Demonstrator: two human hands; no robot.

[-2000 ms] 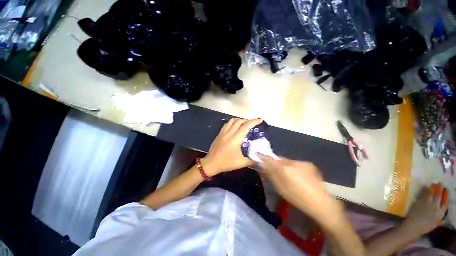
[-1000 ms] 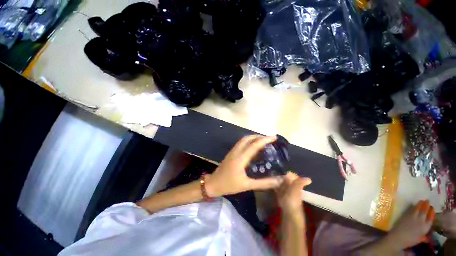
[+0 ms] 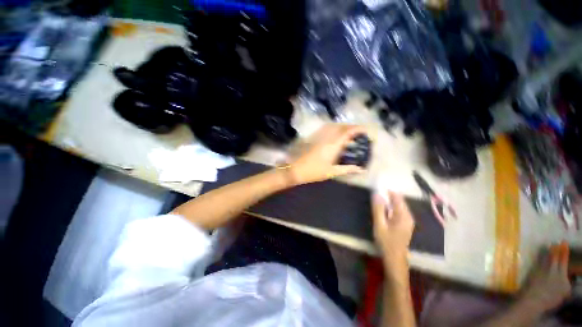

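Observation:
My left hand (image 3: 322, 155) holds a black round housing (image 3: 357, 151) above the bench, just beyond the black mat, with its holed face showing. My right hand (image 3: 392, 220) is over the right part of the black work mat (image 3: 306, 205), apart from the housing. Its fingers are pinched on a small white wipe (image 3: 385, 186), which is blurred. Glossy black housings (image 3: 220, 131) are piled at the back left, and more black housings (image 3: 450, 150) lie at the right. The picture is blurred by motion.
White sheets (image 3: 190, 164) lie left of the mat. Nippers with pink handles (image 3: 431, 197) lie near its right end. A large clear bag (image 3: 383, 48) is at the back. Orange tape (image 3: 505, 214) edges the bench. Another person's hand (image 3: 550, 274) is at the lower right.
My left hand has moved forward with the housing, off the mat's near area. My right hand has come away from the housing, and the white wipe shows in it again. The view has shifted.

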